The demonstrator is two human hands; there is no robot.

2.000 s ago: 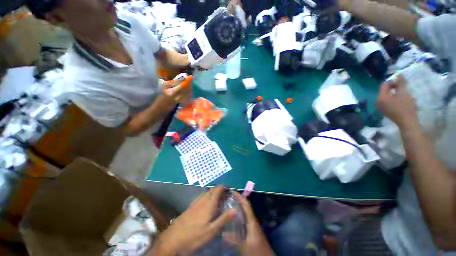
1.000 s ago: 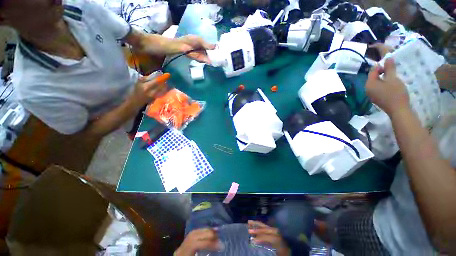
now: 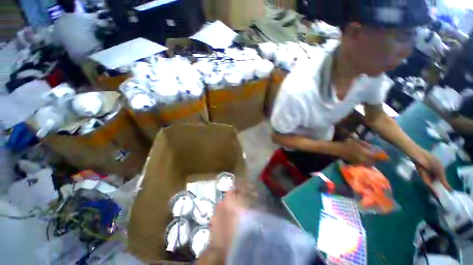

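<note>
My left hand (image 3: 222, 227) is blurred at the bottom centre, at the left side of a cloudy clear plastic bag (image 3: 272, 240) and holding it. What is inside the bag is too blurred to tell. The bag is cut off by the lower edge. My right hand does not show. Just left of my hand stands an open brown carton (image 3: 141, 199) with several bagged white items (image 3: 202, 209) standing upright in its lower part.
The green table (image 3: 303, 207) at right bears sticker sheets (image 3: 339, 233), a bag of orange pieces (image 3: 368, 186) and a white camera (image 3: 459, 209). A seated person leans over it. Cartons (image 3: 236, 106) filled with white cameras stand behind. Loose film and cables lie at lower left.
The view has swung left from the table to the floor carton. My left hand and the bag have come up from my lap beside it. My right hand has left the picture.
</note>
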